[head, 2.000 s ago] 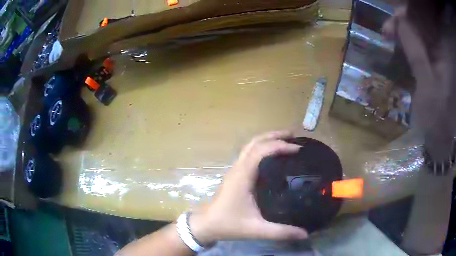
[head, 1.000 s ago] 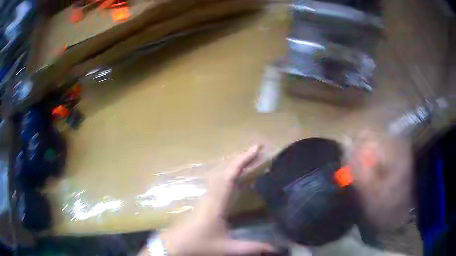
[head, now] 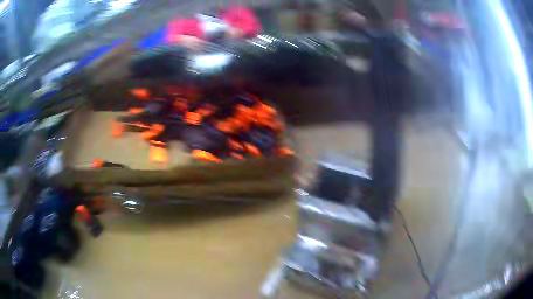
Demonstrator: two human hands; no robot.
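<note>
The frame is blurred and neither of my hands is in it. A shallow brown cardboard tray (head: 234, 182) lies across the middle, with a pile of black-and-orange cover pieces (head: 204, 128) in it. Several dark round speakers (head: 49, 225) stand at the left edge, and a loose orange-and-black piece (head: 87, 219) lies beside them. The silver screw feeder (head: 333, 239) stands right of centre. The speaker held earlier is out of view.
The bench (head: 175, 251) is covered in brown cardboard under shiny film. A pale flat strip (head: 272, 279) lies left of the feeder. A dark upright post (head: 386, 117) rises behind the feeder, and a thin cable (head: 414, 242) runs at right. Red sleeves or gloves, unclear, show at the top.
The view has swung up, showing more of the tray and the background. My left hand, the hand at right and the speaker between them have left the picture.
</note>
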